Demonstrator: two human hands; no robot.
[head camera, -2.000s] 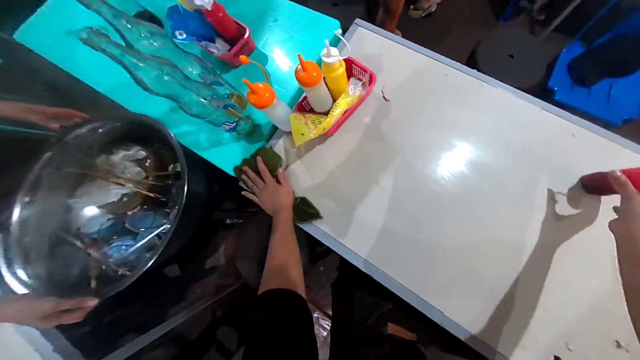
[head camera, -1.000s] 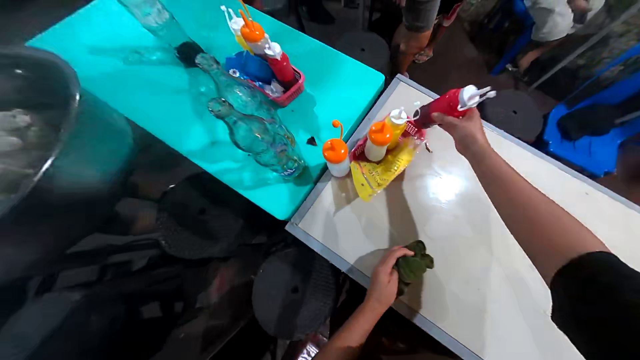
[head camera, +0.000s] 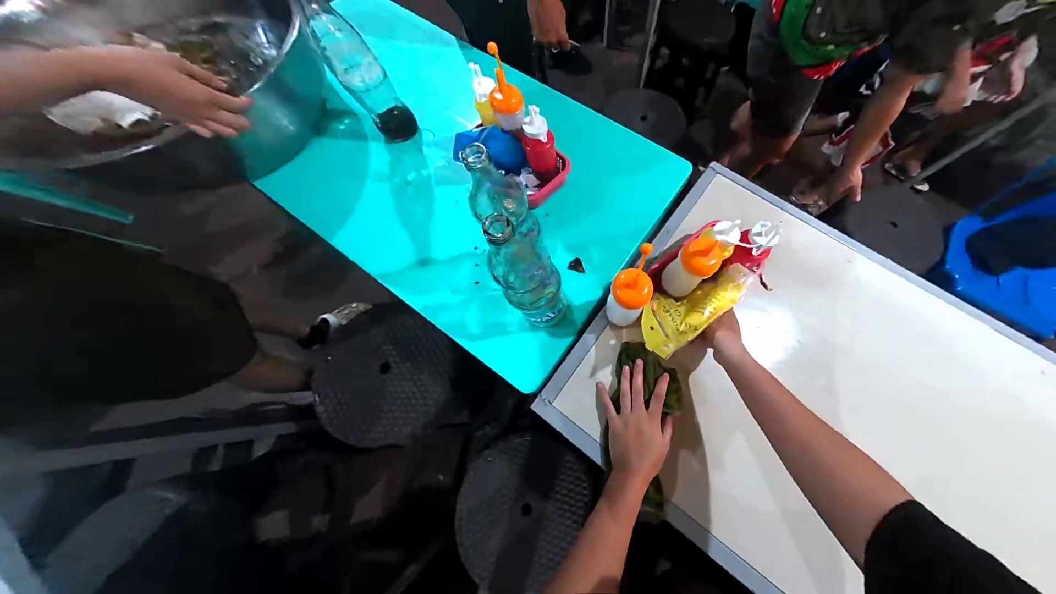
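Observation:
My left hand (head camera: 639, 425) lies with fingers spread on a dark green cloth (head camera: 634, 356) at the near left corner of the white table (head camera: 841, 346). My right hand (head camera: 723, 334) is at the lower right side of a yellow plastic packet (head camera: 697, 313); its fingers are mostly hidden behind the packet. The packet leans against a red basket (head camera: 660, 266) with squeeze bottles, among them an orange-capped bottle (head camera: 691, 266) and a red bottle with a white cap (head camera: 757, 245). Another orange-capped bottle (head camera: 629, 297) stands left of the basket.
A turquoise table (head camera: 371, 239) adjoins on the left, bearing glass bottles (head camera: 524, 272) and a second red basket (head camera: 554, 186) with squeeze bottles. Another person's hand (head camera: 177, 91) is over a large metal pot (head camera: 285, 82). Black stools (head camera: 379, 388) stand below; people are at the upper right.
The red bottle, held up in my right hand a second ago, now stands in the basket, and that hand is at the yellow packet. My left hand, earlier gripping the bunched cloth, now lies flat on it.

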